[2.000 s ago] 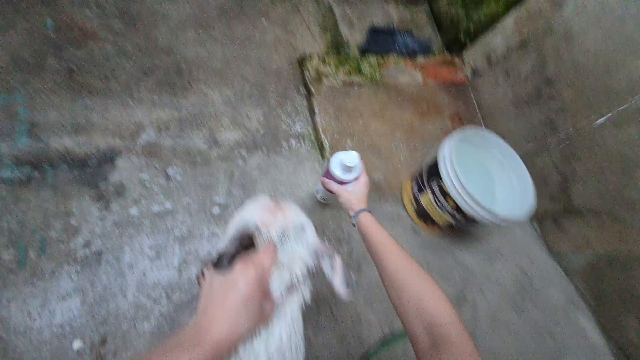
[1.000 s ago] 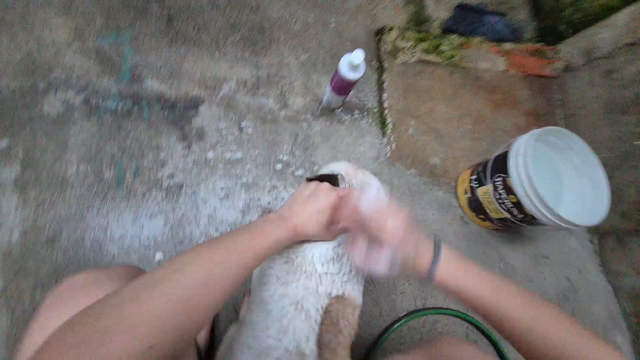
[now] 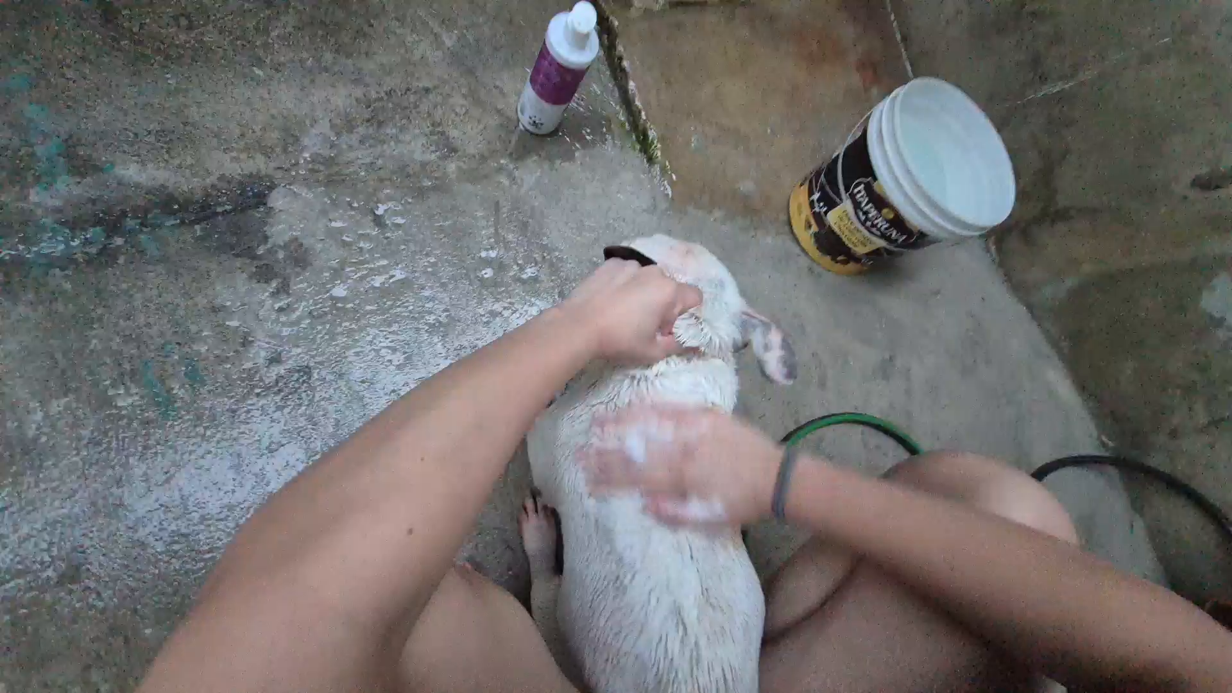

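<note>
A wet white dog (image 3: 664,597) is between my legs, its head away from me and one spotted ear out to the right. My left hand (image 3: 635,310) is closed on the scruff of its neck, just behind the head. Lower down, my right hand (image 3: 679,464), blurred and with white lather on it, lies over the dog's upper back with a band at the wrist. A white bottle with a purple label (image 3: 558,72) stands on the concrete beyond the dog's head; neither hand touches it.
A white-rimmed plastic bucket (image 3: 953,159) with pale liquid stands at the upper right, near a wall. A green hose (image 3: 852,420) curves beside my right knee, and a dark hose (image 3: 1136,467) runs at the right edge. The concrete floor (image 3: 241,385) at left is wet.
Two seconds ago my right hand held the bottle; it was let go and stands on the floor. From the dog's head or neck, my right hand has moved down to its back.
</note>
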